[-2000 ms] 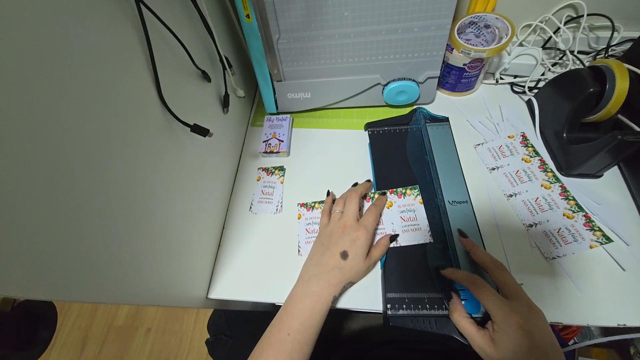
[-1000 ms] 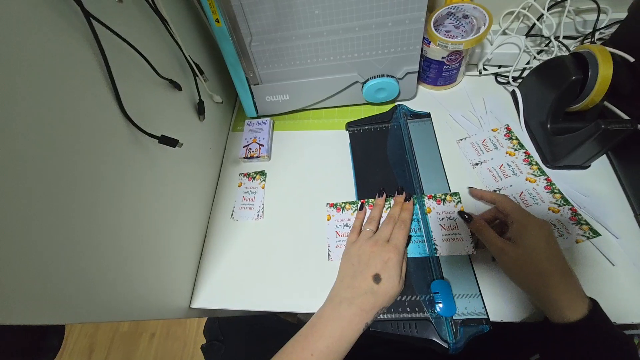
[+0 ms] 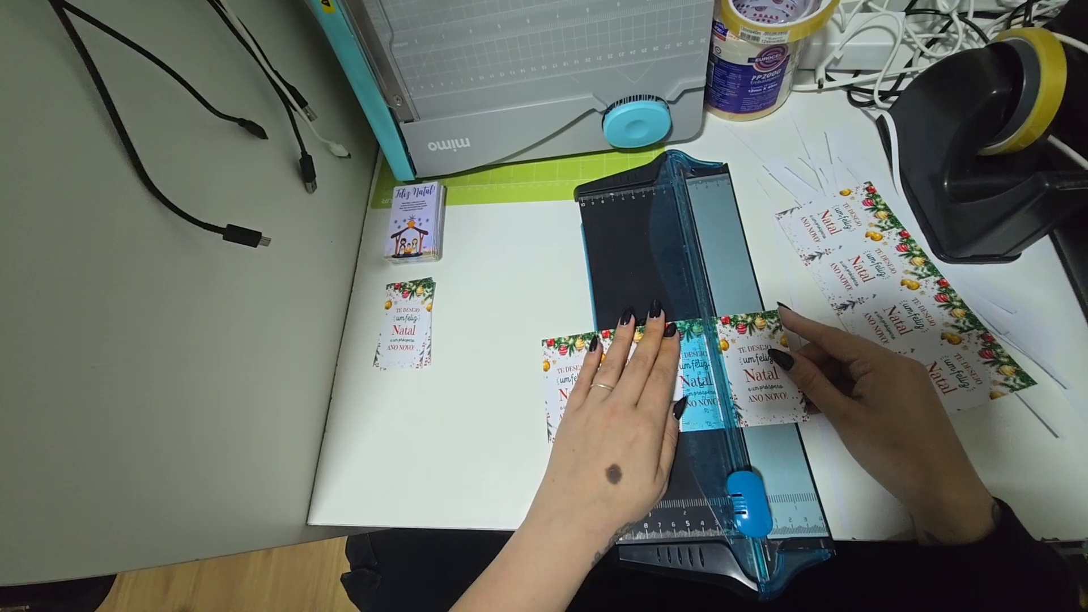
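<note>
A printed card strip with holly borders lies across a paper trimmer, passing under its clear blue rail. My left hand presses flat on the strip, left of the rail, fingers nearly together. My right hand pinches the strip's right end between thumb and fingers. The blue cutter slide sits on the rail near the front edge, below the strip. More uncut printed strips lie at the right, partly behind my right hand. A few cut cards lie at the left, below a stack of purple cards.
A larger grey and teal trimmer stands at the back on a green mat. Beside it are stacked tape rolls, white cables and a black tape dispenser. Thin paper offcuts lie at the right. Black cables hang at the left.
My right hand has left the trimmer's front area and now holds the strip's right end. The strip, left of the rail two seconds ago, now extends past it to the right.
</note>
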